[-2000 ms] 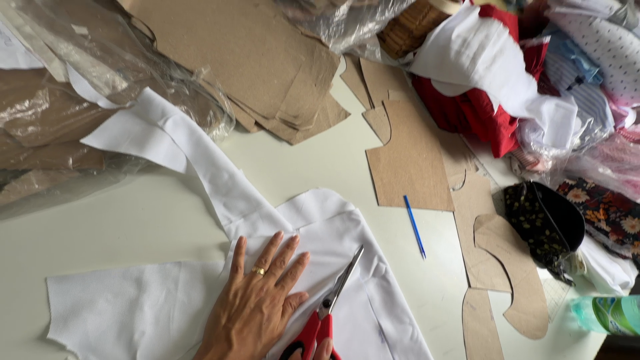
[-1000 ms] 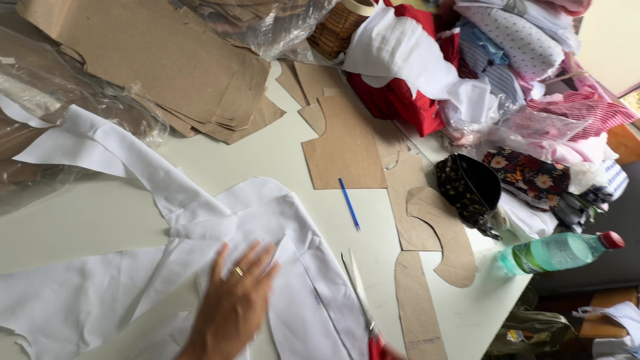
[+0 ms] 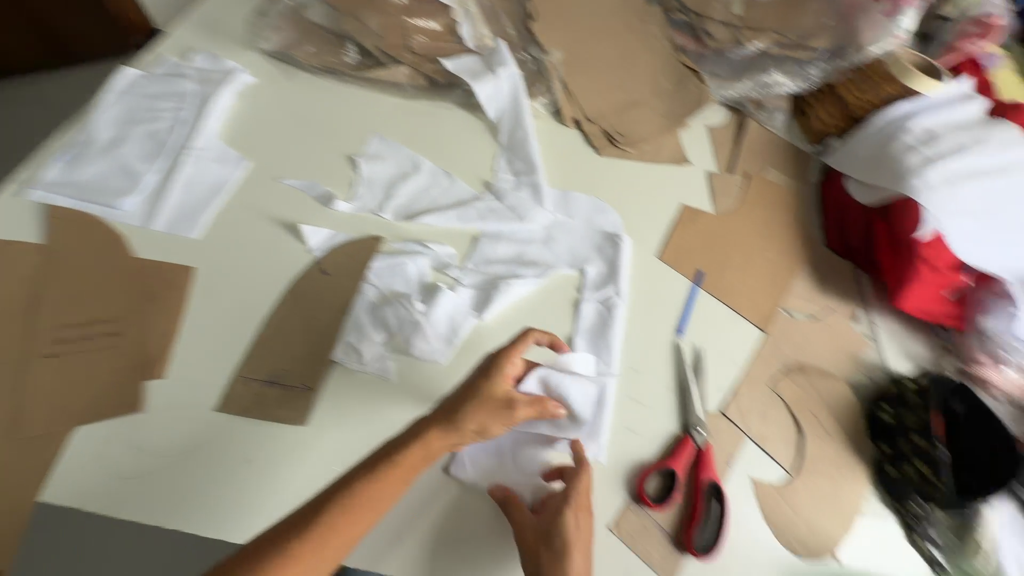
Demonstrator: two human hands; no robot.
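White fabric (image 3: 604, 320) lies in folds and cut pieces over the middle of the table. My left hand (image 3: 512, 392) has its thumb and fingers closed on a folded part of this fabric. Just below it, my right hand (image 3: 552, 504) is at the fabric's near end, fingers apart and curved; whether it pinches any cloth is blurred. Scissors with red handles (image 3: 696, 456) lie on the table right of my hands, blades slightly apart. A blue pen (image 3: 690, 302) lies beyond their tips.
Brown card patterns lie left (image 3: 96, 336), nearer the middle (image 3: 300, 336) and right (image 3: 736, 248). Another white fabric piece (image 3: 152, 144) is at the upper left. Card in plastic (image 3: 384, 40) lines the back. Red cloth (image 3: 904, 248), a wicker basket (image 3: 840, 96) and a black pouch (image 3: 936, 440) stand right.
The scissors, by my right hand earlier, now lie released on the table. My left hand, flat on the fabric before, now grips a fold, and my right hand has come beside it. The view has shifted left.
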